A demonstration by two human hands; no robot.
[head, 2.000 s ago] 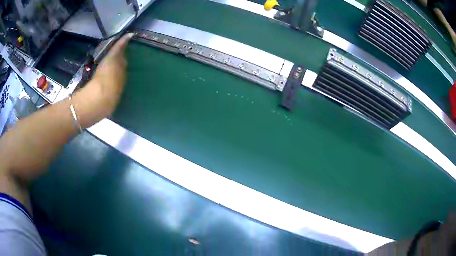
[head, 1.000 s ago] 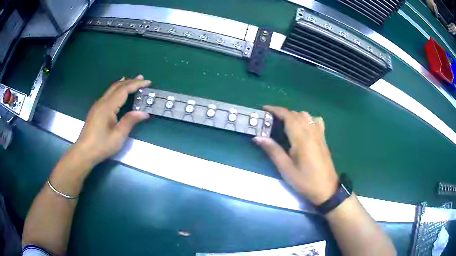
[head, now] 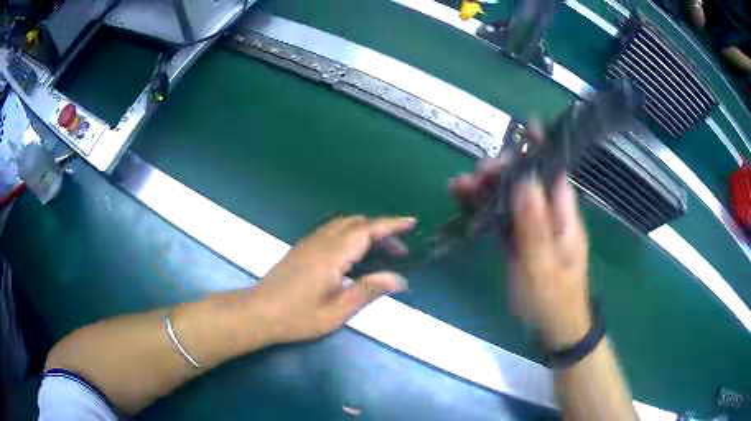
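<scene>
My right hand (head: 548, 247) holds a dark, motion-blurred bar (head: 568, 136), likely a fixture, tilted up to the right over the bench. Its lower left end is too blurred to tell apart from the green surface. My left hand (head: 329, 275) is at the centre above the near white strip, fingers and thumb apart, holding nothing. The row of fixtures (head: 362, 88) lies along the far rail. The stacked fixtures (head: 630, 185) stand right of it, partly hidden by the blurred bar.
The bench machine (head: 103, 148) with a red stop button (head: 69, 118) is at the left, a clear bottle (head: 39, 171) beside it. A second ribbed stack (head: 663, 78) is at the far right, with a red bin (head: 744, 197) at the edge. A small slotted block (head: 730, 398) is lower right.
The fixture held flat between both hands a second ago is gone from there. My left hand is off it and further right; my right hand has a blurred dark bar. The view has shifted.
</scene>
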